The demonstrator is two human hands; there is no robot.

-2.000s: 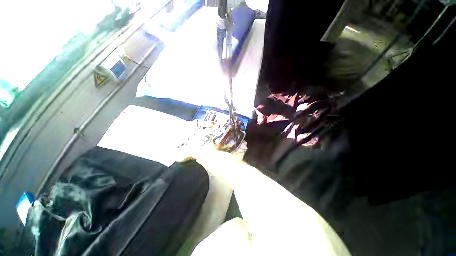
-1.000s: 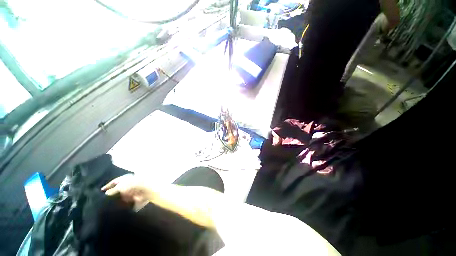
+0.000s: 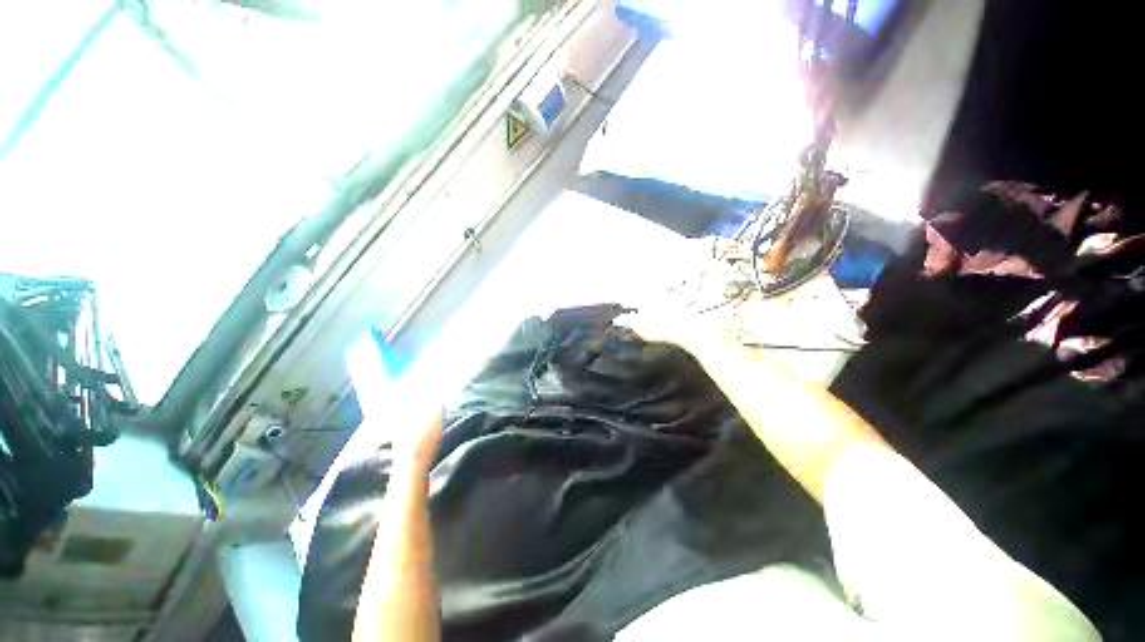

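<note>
The black garment [image 3: 565, 489] lies wrinkled over the table in front of me, with shiny folds on its left part. My right hand [image 3: 655, 329] is at its far edge, with bunched cloth at the fingertips. My left hand [image 3: 408, 408] is at the garment's left edge, washed out by glare, so its fingers are not clear. The steam iron [image 3: 797, 238] is parked on the cloth at the table's far right, with cords around it, and no hand is on it.
A heap of garments with pinkish lining [image 3: 1067, 270] lies at the right. A blue box [image 3: 373, 357] stands by the wall beside my left hand. A pipe [image 3: 471, 238] runs along the wall. Black hangers [image 3: 57, 401] hang at the far left. The white table surface [image 3: 565, 251] shows beyond the garment.
My left hand and forearm have come into view. My right hand has moved to the garment's far edge. The garment now spreads over the dark rounded form. The view has turned left.
</note>
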